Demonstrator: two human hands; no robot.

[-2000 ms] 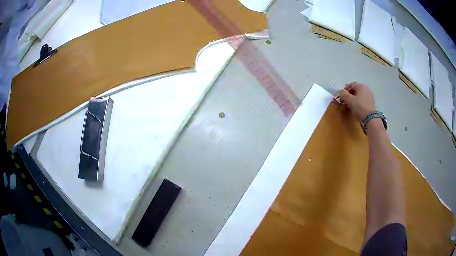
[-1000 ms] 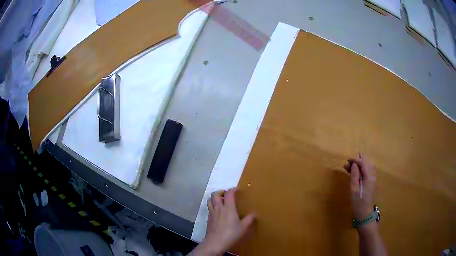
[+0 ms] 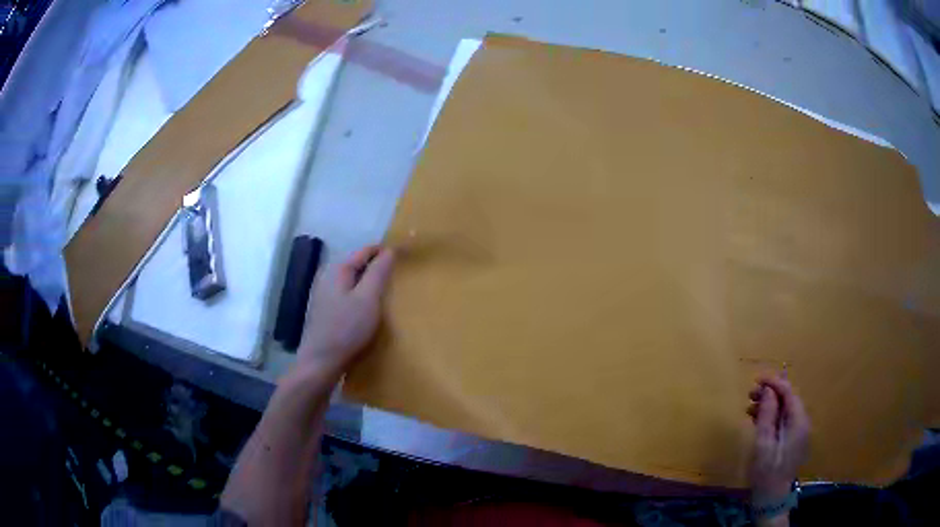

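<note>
A large orange-brown card pattern (image 3: 618, 237) lies over white fabric panels (image 3: 449, 86), which show at its upper left corner and along its far edge. My left hand (image 3: 350, 309) is shut on the card's left edge, and the card bulges slightly there. My right hand (image 3: 779, 422) is over the card near its front edge, fingers curled together. A thin stick seems to show at its fingertips, but it is blurred.
On the left, a second card pattern (image 3: 165, 175) with a black clip (image 3: 105, 189) lies on a white stack (image 3: 242, 257) with a silvery metal block (image 3: 203, 247). A black bar weight (image 3: 299, 293) lies between stack and card. A pinkish ruler (image 3: 381, 64) lies behind.
My left hand has come into view and taken hold of the card's left edge. The card has shifted left over the white strip. My right hand has moved from the far corner to the front.
</note>
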